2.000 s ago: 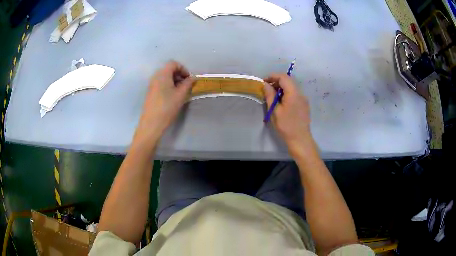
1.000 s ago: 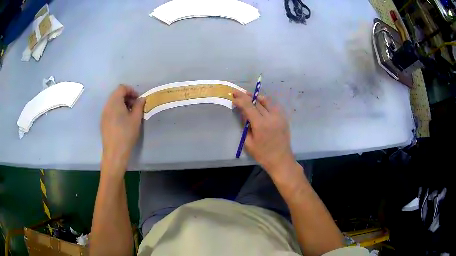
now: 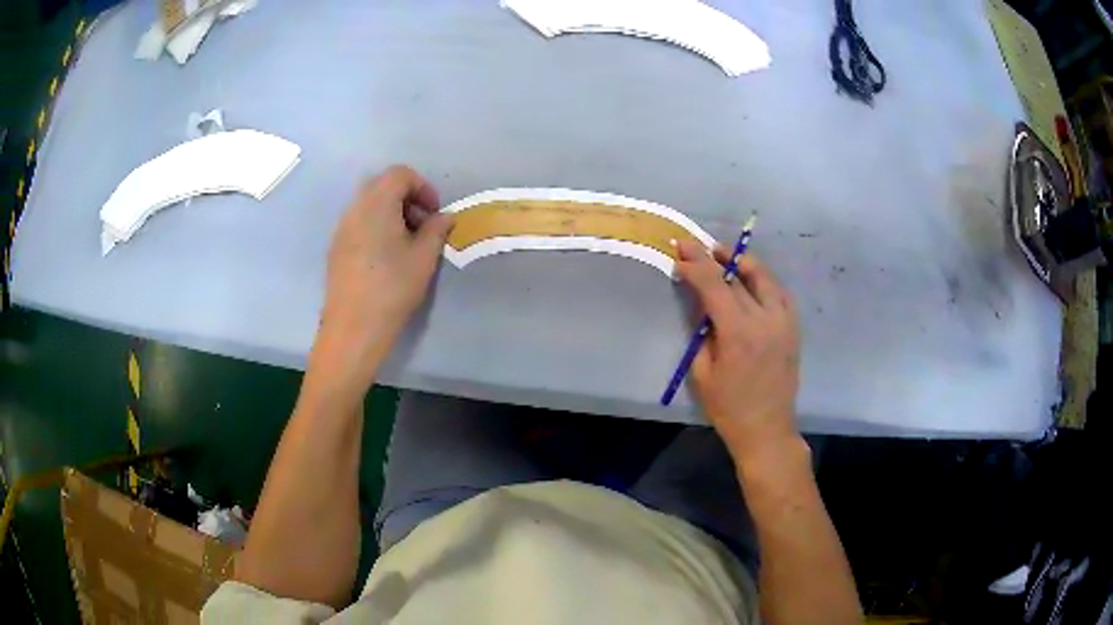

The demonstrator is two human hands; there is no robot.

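Observation:
A tan-yellow curved template (image 3: 568,222) lies on a white collar piece (image 3: 586,197), whose white border shows along both long edges. They lie on the table in front of me. My left hand (image 3: 388,250) pinches their left end between thumb and fingers. My right hand (image 3: 747,336) presses their right end with its fingertips and also holds the marking pencil (image 3: 686,363), which slants with its pale tip pointing away from me. Fingers hide both ends of the template.
A stack of collar pieces (image 3: 201,177) lies left, a second pile (image 3: 647,27) at the far middle. Black scissors (image 3: 854,61) lie far right, the steam iron (image 3: 1037,202) at the right end. A small bundle (image 3: 189,27) is far left. A cardboard box (image 3: 147,549) stands lower left.
The camera view has shifted between frames. Compared with two seconds ago, more white border shows above and below the template. The pencil has tilted slightly; both hands stay at the ends.

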